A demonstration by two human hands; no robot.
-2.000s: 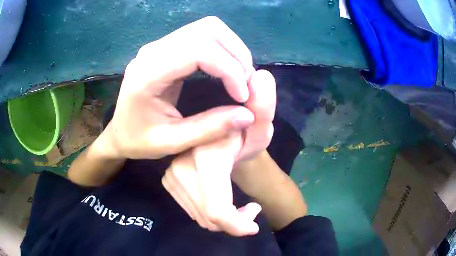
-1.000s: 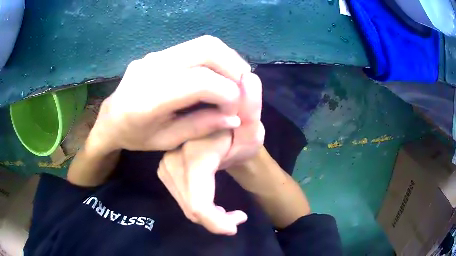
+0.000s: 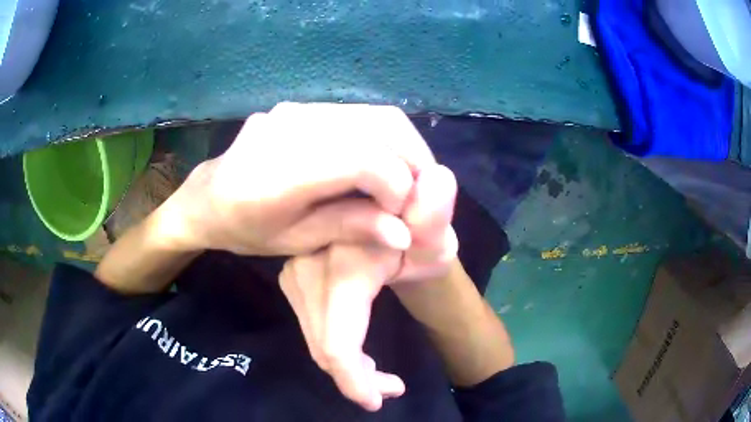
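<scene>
My left hand (image 3: 309,177) is bare, its fingers curled and its thumb drawn in close beneath them. The fingertips and thumb rest against my right hand (image 3: 354,305), around the wrist or the base of that hand. My right hand is bare and bent, with fingers pointing down and slightly apart at the tips. No object shows in either hand, but the place where they touch is overexposed and partly hidden. Both hands are over the lap, at the front edge of the dark-green bench (image 3: 329,58).
A blue cloth (image 3: 675,99) with a white tag hangs over the bench edge at the right. Pale rounded vessels (image 3: 25,41) are cut off at both top corners. A green bucket (image 3: 66,189) is below the bench at the left. Cardboard (image 3: 679,338) lies at the lower right.
The ring between my left thumb and fingers has closed, so the thumb lies close under the fingers. Both hands are somewhat lower in the picture. The view has shifted slightly.
</scene>
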